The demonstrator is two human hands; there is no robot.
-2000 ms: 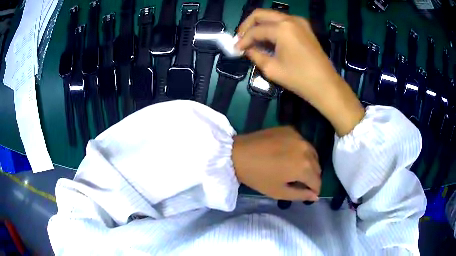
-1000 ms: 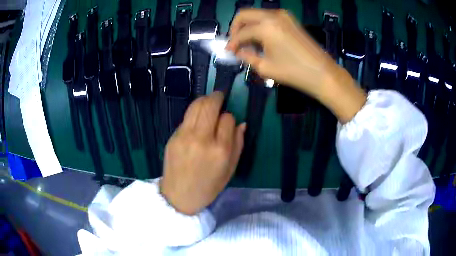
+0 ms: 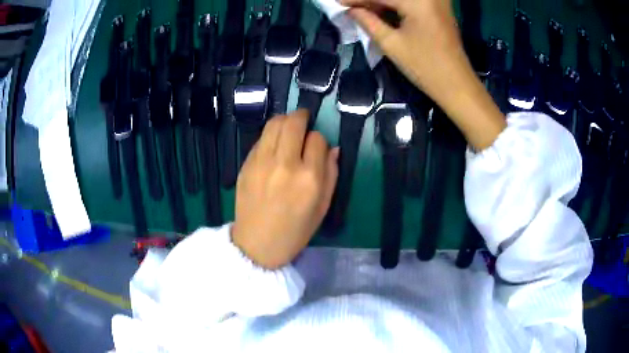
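A watch with a dark rounded-square face (image 3: 317, 71) lies at the upper middle. My left hand (image 3: 283, 186) is below it, its fingertips at the black strap; the hand hides the strap's lower part, and I cannot tell whether the strap is gripped. My right hand (image 3: 414, 45) is at the top edge, partly cut off, with a white crumpled cloth (image 3: 352, 31) pinched in its fingers, above and right of that watch. Another watch (image 3: 357, 89) lies just to the right, its strap running down. A further watch face (image 3: 398, 127) reflects a bright light.
Several watches lie in rows on the dark green mat (image 3: 96, 179), left and right, some straps reaching the front edge. Printed paper sheets (image 3: 52, 89) and a long white strip (image 3: 62, 183) lie at the left. A blue bin (image 3: 41, 231) stands below the bench's left edge.
My left hand has come up from the bench front to the watch strap. My right hand has moved up with the cloth, off the watch faces. The view has shifted slightly.
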